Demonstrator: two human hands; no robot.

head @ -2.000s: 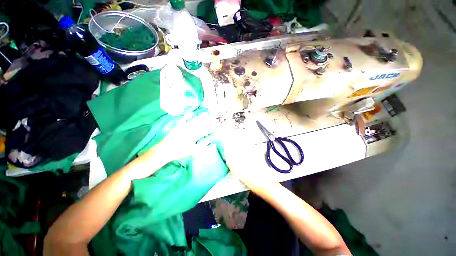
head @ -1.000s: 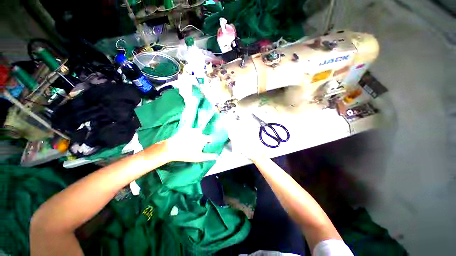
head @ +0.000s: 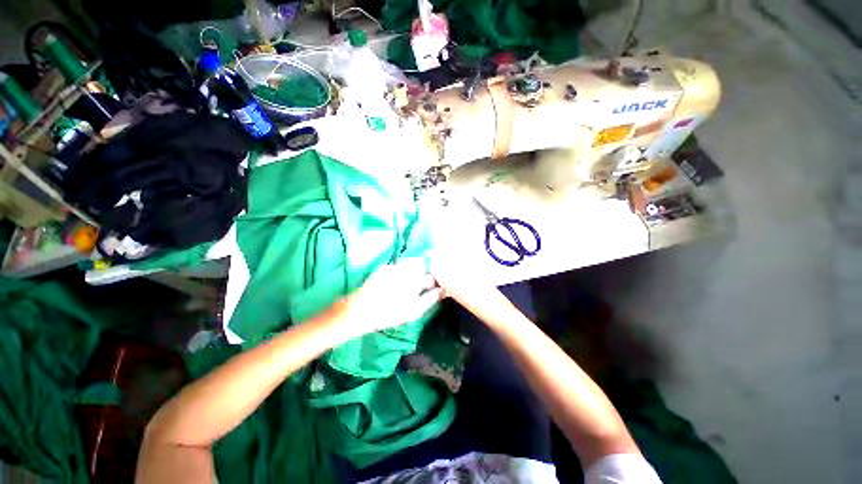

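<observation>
The green garment (head: pixel 326 227) lies bunched on the white table left of the needle area and hangs over the front edge toward the lap. My left hand (head: pixel 397 291) is on the garment's right edge near the table's front edge. My right hand (head: pixel 456 276) is beside it, its fingers close to the left fingertips. Both hands are overexposed, so the fingers and what they pinch are unclear. The cream sewing machine (head: pixel 567 109) stands behind, its needle area (head: pixel 432 178) beyond my hands. The dark-handled scissors (head: pixel 511 240) lie on the table to the right.
A black garment (head: pixel 170 180) lies left. Behind are a blue-capped bottle (head: pixel 236 102), a basin (head: pixel 284 85), a black ring (head: pixel 301 139), a clear bottle (head: pixel 364 61) and a pink-and-white bottle (head: pixel 429 38). Green cloth (head: pixel 43 378) is heaped at lower left.
My hands have come together at the garment's right edge, near the table's front. The left hand has moved off the cloth's middle, and the garment's upper part is spread differently. The camera view has shifted.
</observation>
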